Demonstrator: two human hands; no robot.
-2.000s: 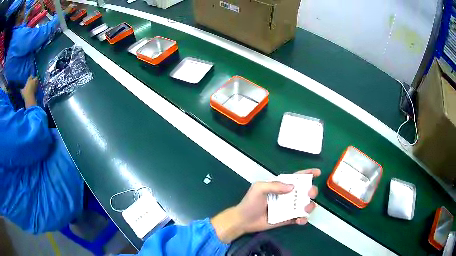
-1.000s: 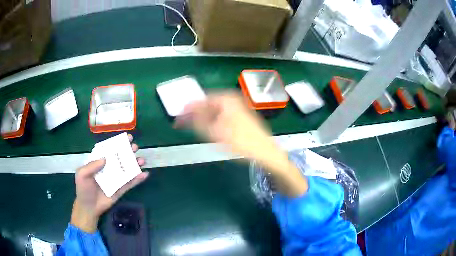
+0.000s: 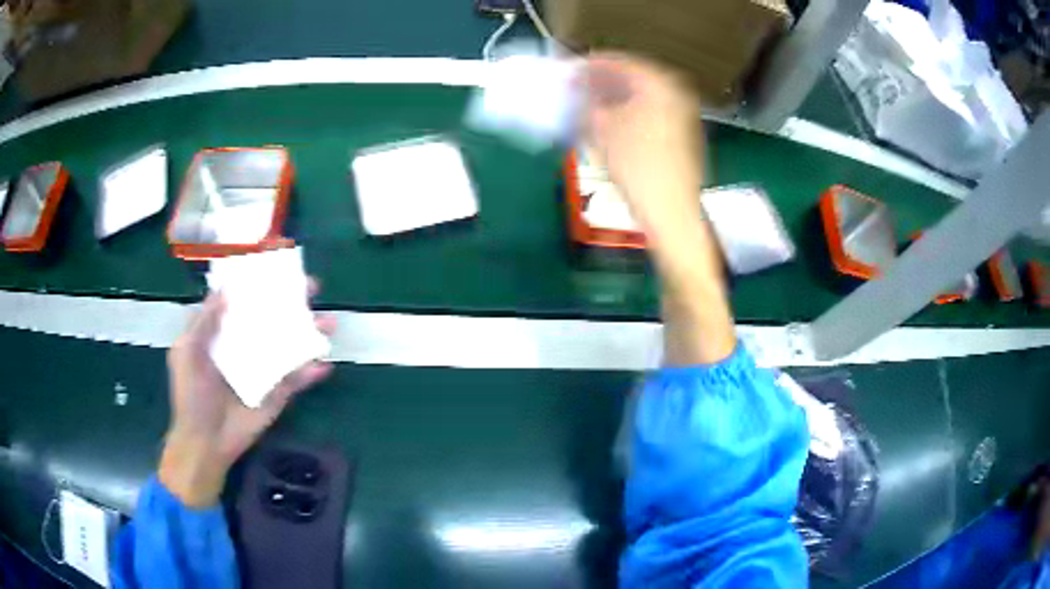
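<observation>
My left hand (image 3: 213, 380) holds a fanned stack of white cards (image 3: 263, 322) at the near rail, just below an open tin with an orange rim (image 3: 234, 201). My right hand (image 3: 633, 104) is blurred and raised over the belt, holding a blurred white card (image 3: 527, 101) at its fingertips. My right forearm partly covers another orange-rimmed tin (image 3: 607, 207), which has something white inside. A white lid (image 3: 415, 185) lies on the belt between the two tins. Another lid (image 3: 748, 228) lies right of my forearm.
More tins (image 3: 858, 234) and lids (image 3: 132, 192) lie along the green belt. A slanted metal post (image 3: 938, 247) stands at right. A phone (image 3: 294, 518), white card pack (image 3: 86, 537) and plastic bag (image 3: 838, 483) lie on the bench. A carton (image 3: 679, 40) and white bag (image 3: 927, 92) are beyond the belt.
The view has shifted since the earlier frames. My right hand has moved right and away over the belt and now shows a white card. My left hand still holds the stack.
</observation>
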